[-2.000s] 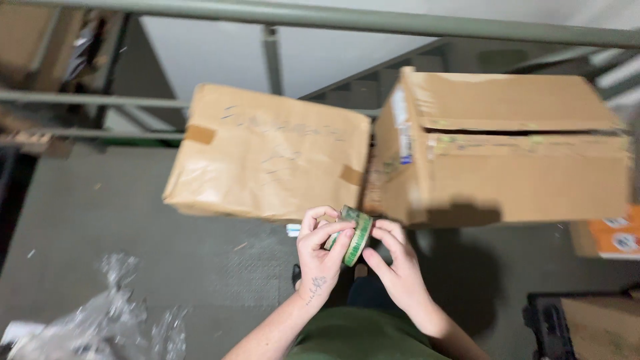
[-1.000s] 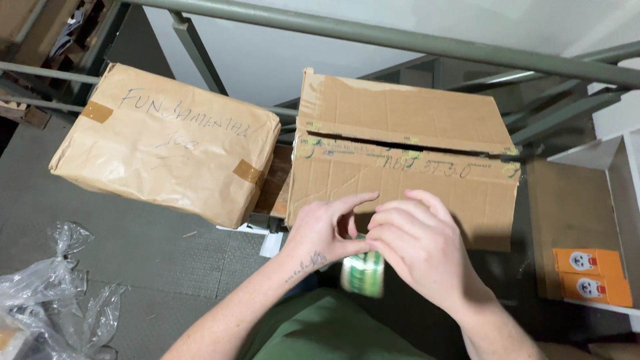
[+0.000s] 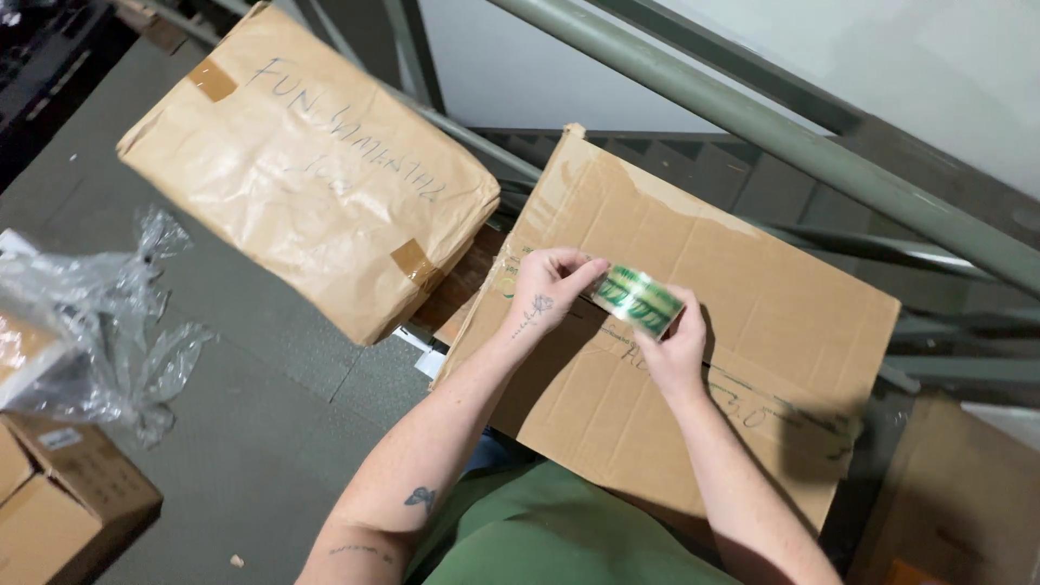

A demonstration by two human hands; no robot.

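Observation:
Over the seam of a large cardboard box [image 3: 780, 317], my right hand [image 3: 678, 345] grips a roll of printed green-and-clear packing tape [image 3: 638, 301]. My left hand [image 3: 556, 284] pinches the tape's end at the roll's left side, thumb and forefinger together. The box's top flaps meet along a dark slit that runs beneath my hands, and handwriting marks the lower flap. Whether the tape touches the cardboard cannot be told. To the left stands a parcel wrapped in brown paper [image 3: 325, 171], with brown tape patches and handwriting.
A green metal railing [image 3: 731, 122] runs behind the boxes, with stairs [image 3: 699, 162] beyond. Crumpled clear plastic [image 3: 122, 317] lies at the left, above a smaller cardboard box [image 3: 73, 496]. Another brown cardboard surface [image 3: 959, 487] shows at the lower right. Grey floor [image 3: 244, 390] lies between.
My hands, close together around the roll a second ago, are now on either side of it over the box's seam. The roll has come up from below my fingers. The view has turned.

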